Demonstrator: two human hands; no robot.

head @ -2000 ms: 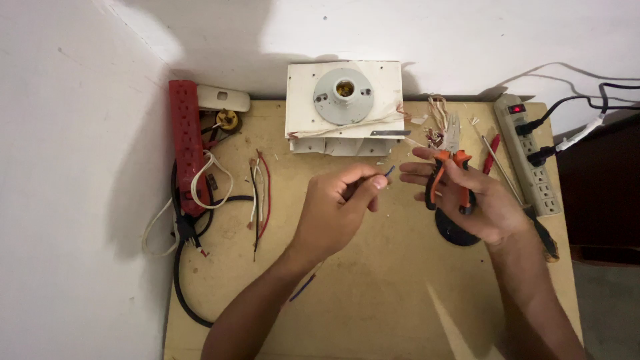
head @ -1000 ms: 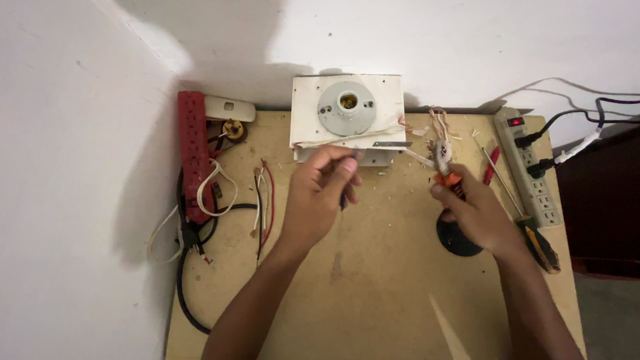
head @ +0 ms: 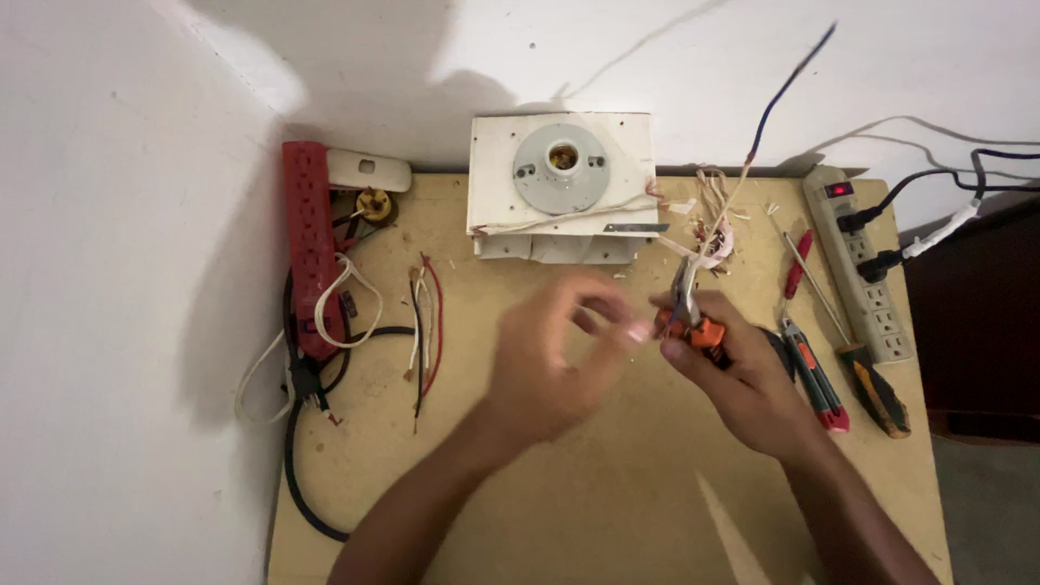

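Observation:
My right hand (head: pixel 739 374) holds orange-handled pliers (head: pixel 697 321), their metal jaws pointing up. A joined wire (head: pixel 768 122), blue toward its tip and pale lower down, rises from beside the jaws; whether the jaws grip it cannot be told. Blurred, my left hand (head: pixel 561 357) is just left of the pliers, its thumb and index finger curled close together near a short dark wire end at the handles. Whether it holds anything is unclear. Behind the hands, a round lamp socket (head: pixel 561 169) sits on a white box (head: pixel 496 138), with a thin blade (head: pixel 638 228) on the box's front edge.
At left lie a red power strip (head: pixel 309 236), a coiled black cable (head: pixel 294 487) and several short wires (head: pixel 431 325). At right are a beige power strip (head: pixel 876 301), a utility knife (head: pixel 815 378), screwdrivers (head: pixel 877 394) and a black tape roll (head: pixel 776 349). Wire scraps (head: pixel 715 199) lie behind the pliers.
The pliers have moved left from near the wire scraps, with my right hand. The long blue and pale wire now stands up above their jaws. My left hand has moved slightly right.

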